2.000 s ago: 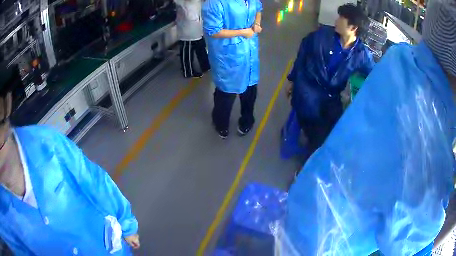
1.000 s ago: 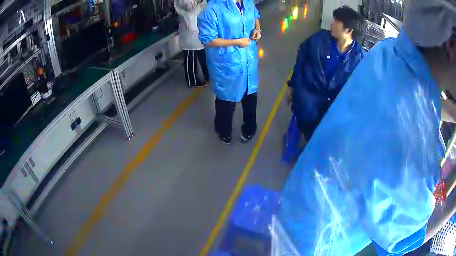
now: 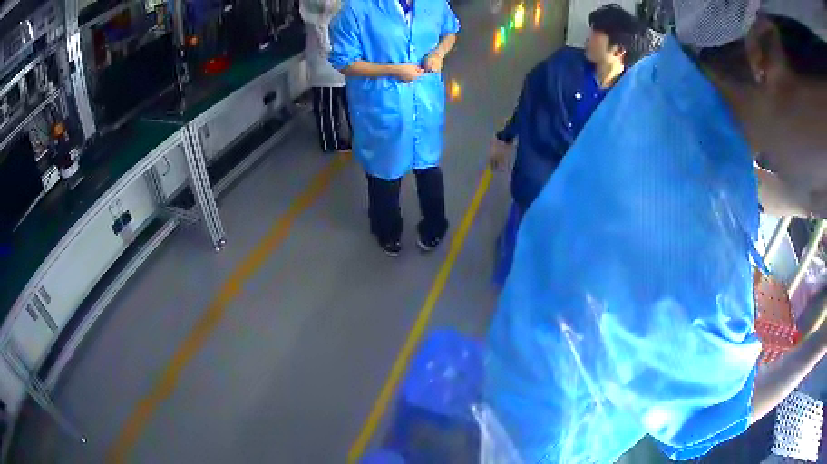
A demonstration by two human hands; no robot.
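Neither of my hands is in view. Nearest in front of me, at the right, is a person in a light blue smock and a mesh work cap, leaning over the bench. Past this person's smock, a red-orange parts tray shows on the bench side. A white tray with a grid of holes lies at the lower right edge. The person's forearm passes between the two trays; the hand on it is out of the picture.
A blue plastic stool stands on the floor beside the person. A person in a dark blue smock is behind. A person in a light blue smock stands in the aisle, another in white beyond. A machine bench lines the left.
The person at my far left has left the picture. The near person's cap and the red-orange tray have come into view at the right. The standing people appear slightly further left.
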